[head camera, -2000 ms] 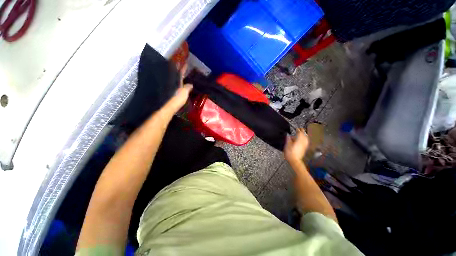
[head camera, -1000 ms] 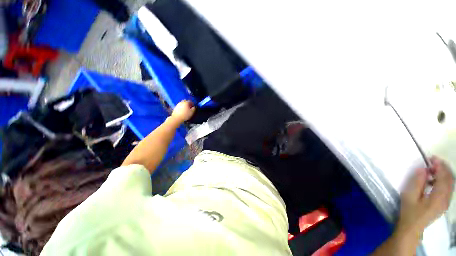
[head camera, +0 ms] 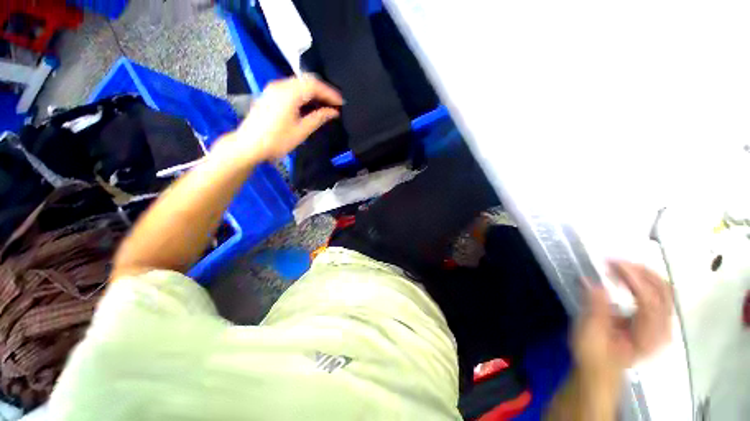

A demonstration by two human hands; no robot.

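My left hand (head camera: pixel 289 117) is over a blue crate (head camera: pixel 251 62) beside the table, its thumb and fingers bent and slightly apart at the edge of a black cloth piece (head camera: pixel 362 90). Nothing shows in its grip. My right hand (head camera: pixel 629 325) is blurred at the table's front edge, its fingers closed around a small pale, shiny item (head camera: pixel 621 298), perhaps a metal tool. The black cloth lies in and over the crate, with a white piece (head camera: pixel 286 31) beside it.
The white table (head camera: pixel 592 107) fills the right side. Another blue crate (head camera: pixel 177 103) holds black pieces at left. A brown striped bundle (head camera: pixel 57 288) lies lower left. Black cloth (head camera: pixel 436 205) hangs near my lap. Red plastic (head camera: pixel 493 370) shows under the table.
The view has swung from the red stool to the crates. Since one second ago, my left hand has risen from the crate rim toward the black cloth, and my right hand has moved left along the table edge.
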